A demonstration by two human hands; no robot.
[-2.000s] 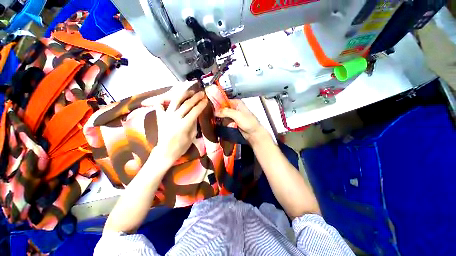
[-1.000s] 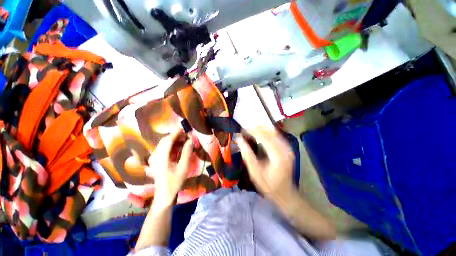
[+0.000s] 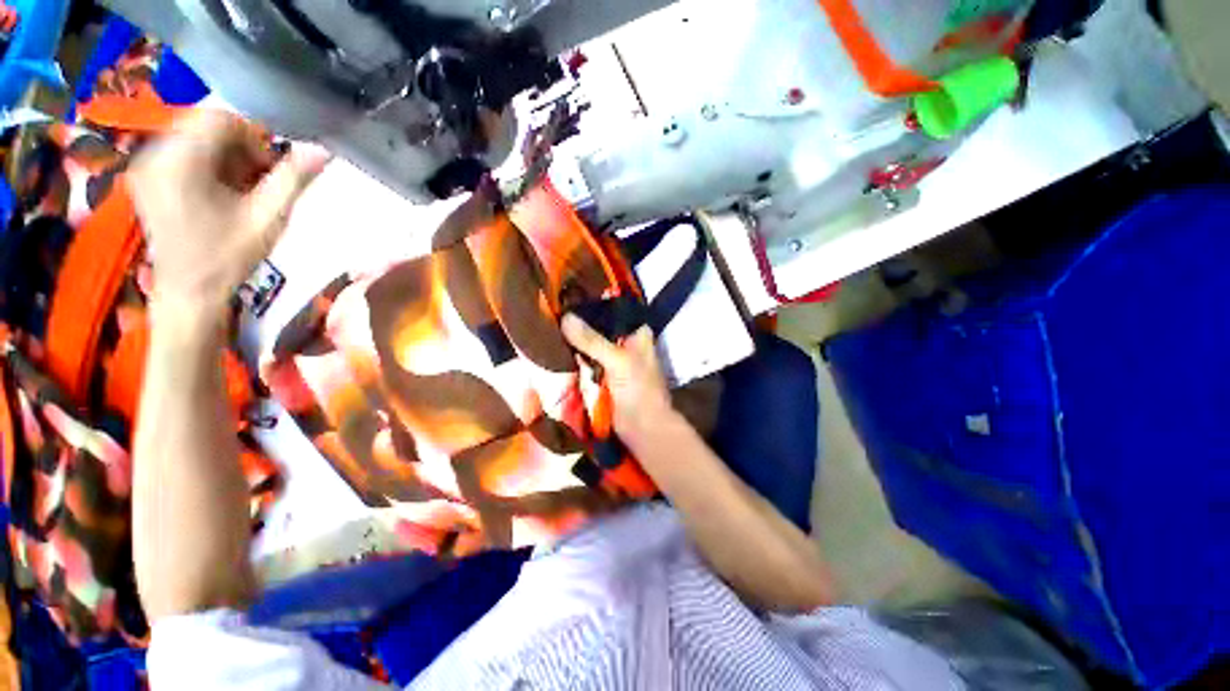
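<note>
The camouflage panel (image 3: 432, 338) in orange, pink, brown and cream lies in front of me, its upper end under the dark needle area (image 3: 465, 135) of the sewing machine. Orange edging runs along its right side. My right hand (image 3: 627, 378) grips the panel's right edge at the black webbing strap (image 3: 614, 313), which loops to the right. My left hand (image 3: 209, 203) is raised at the left, away from the panel, over the heap of work pieces. It is blurred, thumb apart from the fingers, and nothing shows in it.
The heap of camouflage and orange pieces (image 3: 81, 473) is at the left. The pale machine arm (image 3: 728, 135) extends right, with a green roll (image 3: 966, 99) and an orange strip (image 3: 863, 47) above it. A blue cloth-covered bin (image 3: 958, 365) stands at the right.
My left hand has left the panel and moved up and left to the heap. My right hand has closed on the panel edge and black strap. The view has shifted slightly.
</note>
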